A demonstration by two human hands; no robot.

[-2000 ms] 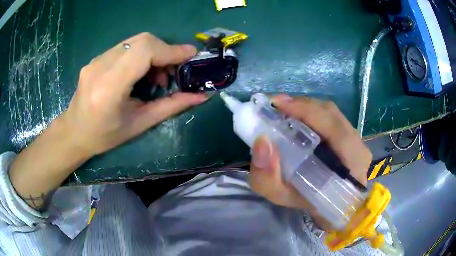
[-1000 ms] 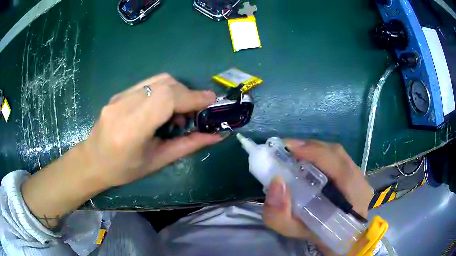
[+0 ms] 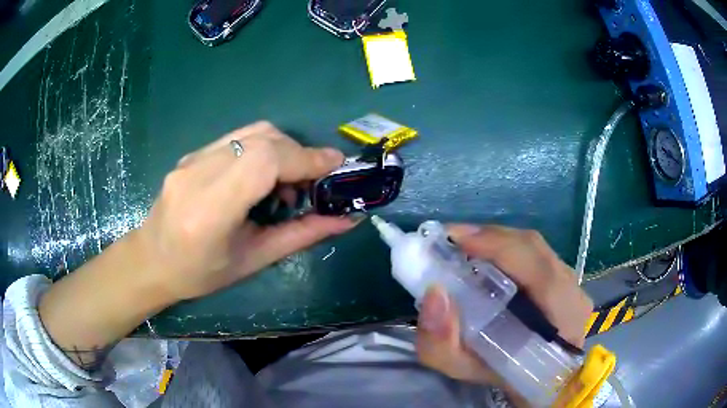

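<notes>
My left hand (image 3: 231, 203) holds a black watch housing (image 3: 356, 188) by its left end, between thumb and fingers, with its open side facing me. A pouch battery (image 3: 377, 129) with yellow edges lies just behind the housing, joined to it by a dark strip. My right hand (image 3: 510, 295) is closed around a clear-white glue syringe (image 3: 462, 291) with a yellow rear cap (image 3: 588, 378). The needle tip is at the housing's lower right edge, by a small white spot and thin wires. Whether it touches cannot be told.
Two more housings, one at the back left (image 3: 224, 17) and one at the back middle (image 3: 344, 16), lie on the green bench (image 3: 494, 103). A flat battery (image 3: 389, 59) is beside the second. A blue controller (image 3: 668, 103) with a gauge and a hose (image 3: 591, 199) stands at right.
Since two seconds ago the view has shifted, so hands and housing sit lower and more housings show. Since one second ago the syringe tip has moved slightly left, closer to the housing.
</notes>
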